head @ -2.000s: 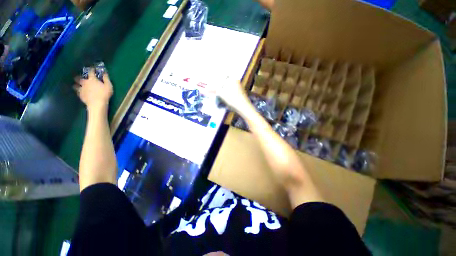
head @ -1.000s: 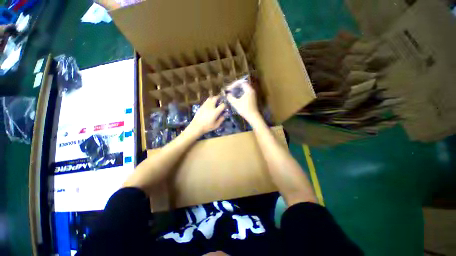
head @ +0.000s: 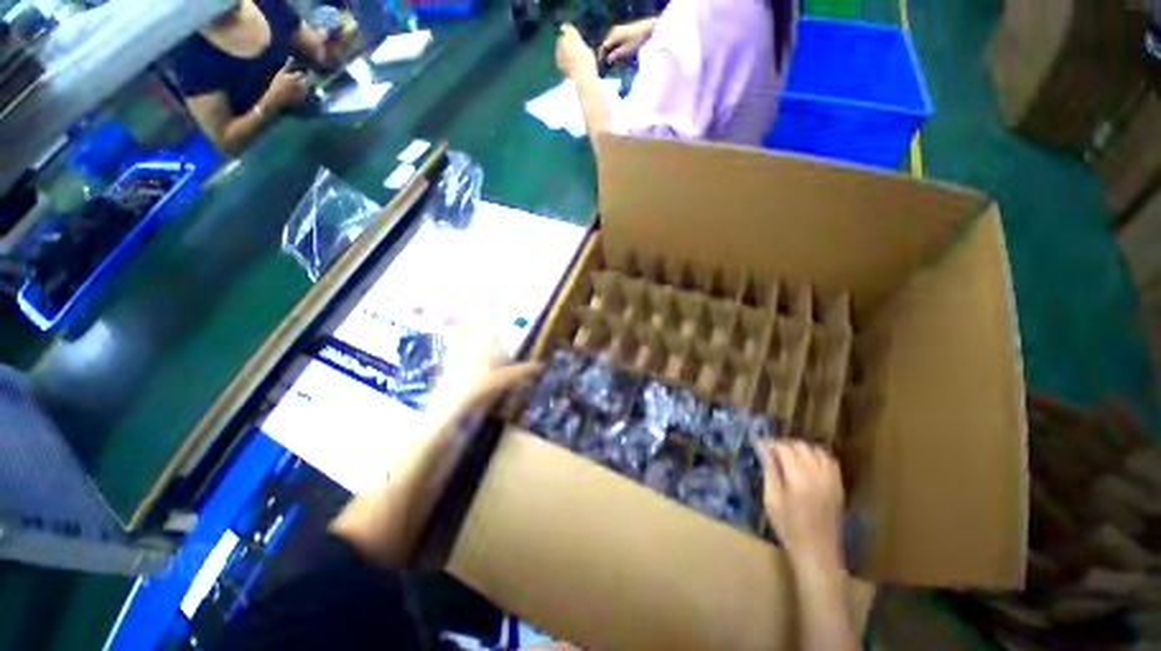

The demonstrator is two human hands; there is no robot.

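The open shipping carton (head: 936,318) holds a brown divider grid (head: 713,324). Bagged units (head: 649,426) fill the cells nearest me; the far cells look empty. My right hand (head: 805,490) is over the right end of the filled cells, fingers bent down; its fingertips are unclear. My left hand (head: 474,369) is blurred, at the carton's left edge over the white printed panel (head: 522,248). A bagged unit (head: 418,361) lies on the panel just left of that hand. Another bagged unit (head: 458,191) lies at the panel's far end.
A clear poly bag (head: 327,226) lies on the green bench (head: 242,274). A blue tray of black items (head: 108,242) is at far left. Two people sit across the bench; one wears a pink top (head: 713,64). A blue crate (head: 853,89) stands behind the carton.
My hands were together over the divider cells; now they are apart, the left over the panel and the right at the near right cells. The view has swung, showing the coworkers.
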